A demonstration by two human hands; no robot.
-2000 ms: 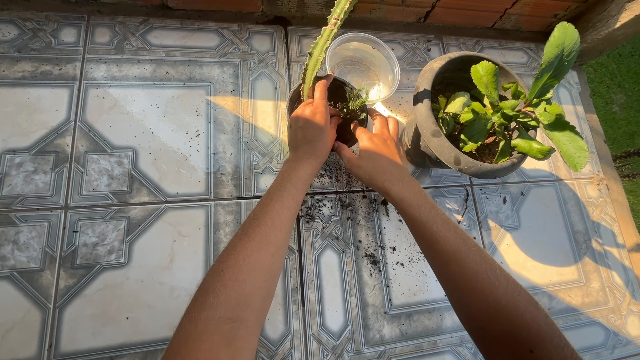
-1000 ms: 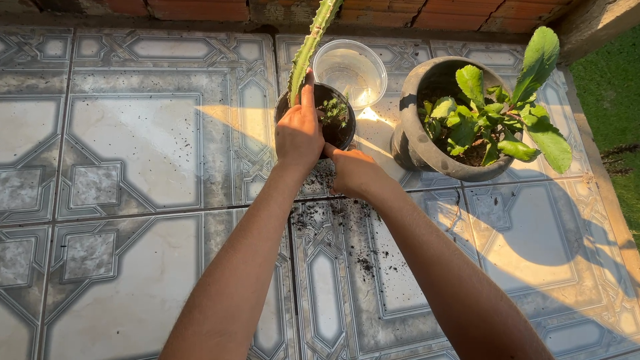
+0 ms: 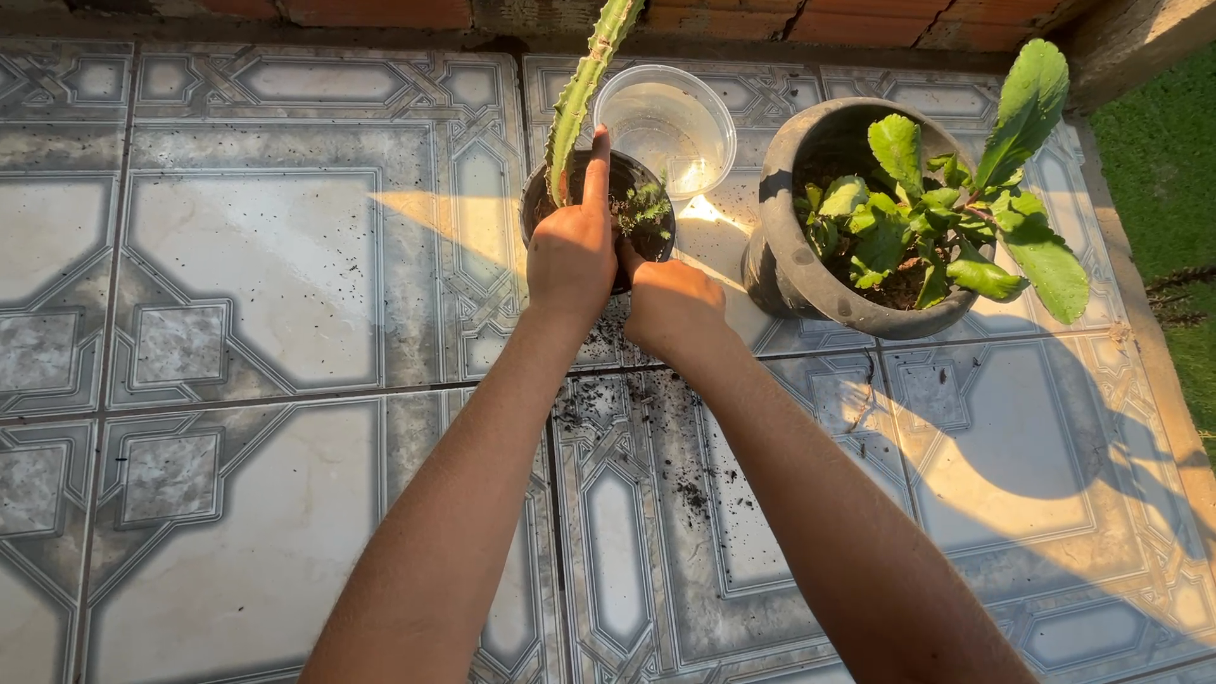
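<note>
A small black plant pot (image 3: 661, 249) stands on the tiles, holding a tall cactus stem (image 3: 578, 104) on its left and a small feathery green plant (image 3: 643, 207) on its right. My left hand (image 3: 573, 255) lies over the front rim, its index finger extended upward beside the cactus; its other fingers are hidden. My right hand (image 3: 676, 306) is at the pot's front right, fingers curled, with one finger reaching to the soil below the small plant. Whether either hand grips the pot is not visible.
Behind the pot sits a round clear plastic container (image 3: 670, 123). To the right stands a large grey pot (image 3: 777, 223) with a broad-leaved plant (image 3: 883, 233). Loose soil (image 3: 693, 494) is scattered on the floor tiles. A brick wall (image 3: 380, 11) runs along the back.
My right hand, spread over the small plant two seconds ago, has drawn back to the pot's front right with its fingers curled. The small plant shows more fully now.
</note>
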